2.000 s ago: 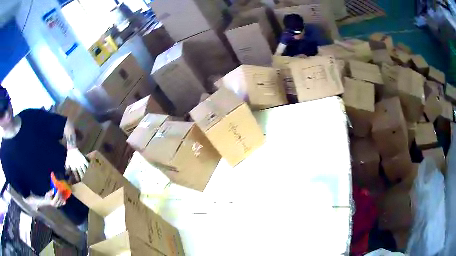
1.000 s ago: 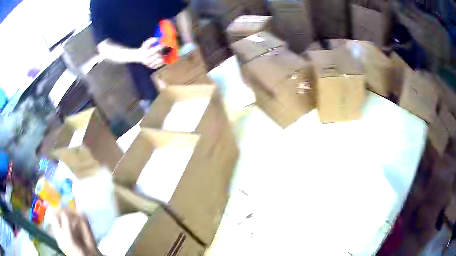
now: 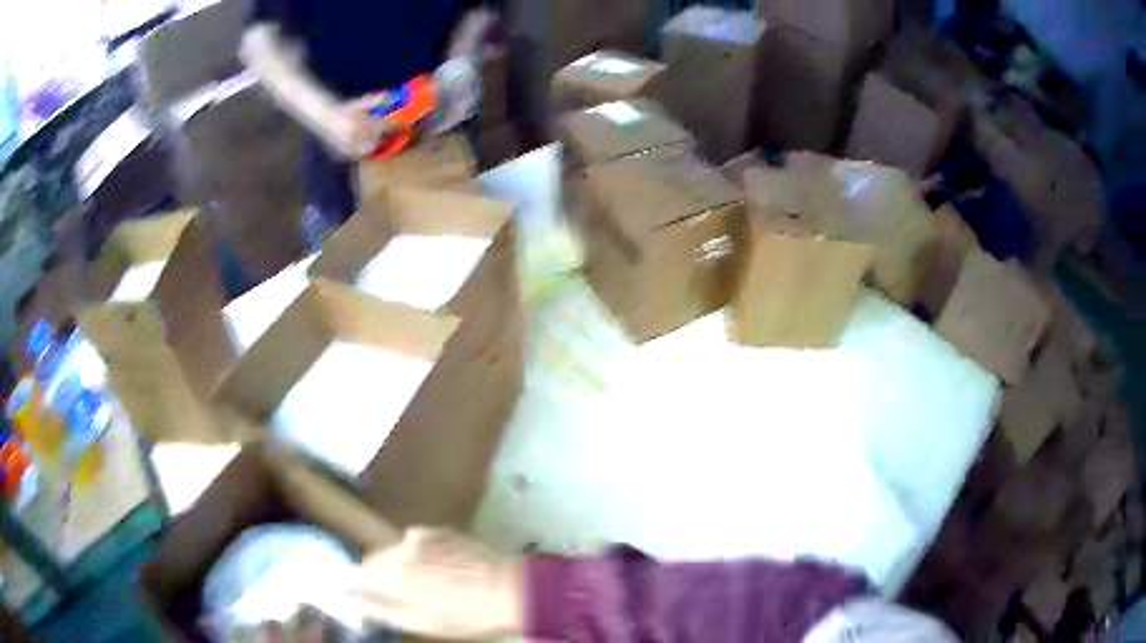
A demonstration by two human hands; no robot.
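My right hand [image 3: 440, 584], in a maroon sleeve, reaches left across the bottom of the view over an open carton [image 3: 333, 496]. Its blurred fingers are at a whitish rounded bagged product [image 3: 277, 578] in that carton's mouth; whether they grip it is unclear. My left hand is not visible. Just beyond stands an open carton with a white foam sheet [image 3: 358, 402] inside, and behind it another with a white foam sheet [image 3: 425, 269]. A smaller white surface [image 3: 191, 475] shows beside the near carton.
A coworker in dark clothes [image 3: 377, 44] stands across the table, holding an orange-red and blue tape gun [image 3: 405, 116]. Closed cartons [image 3: 804, 283] stand on the far side of the whitish table [image 3: 566, 490]. A side bench at left holds colourful items [image 3: 57, 408]. Many cartons lie at right.
The hand and white sheet at lower left are gone from there. My right hand and maroon sleeve have come in, and the bagged product now shows. The view has shifted, and the coworker's tape gun is lower.
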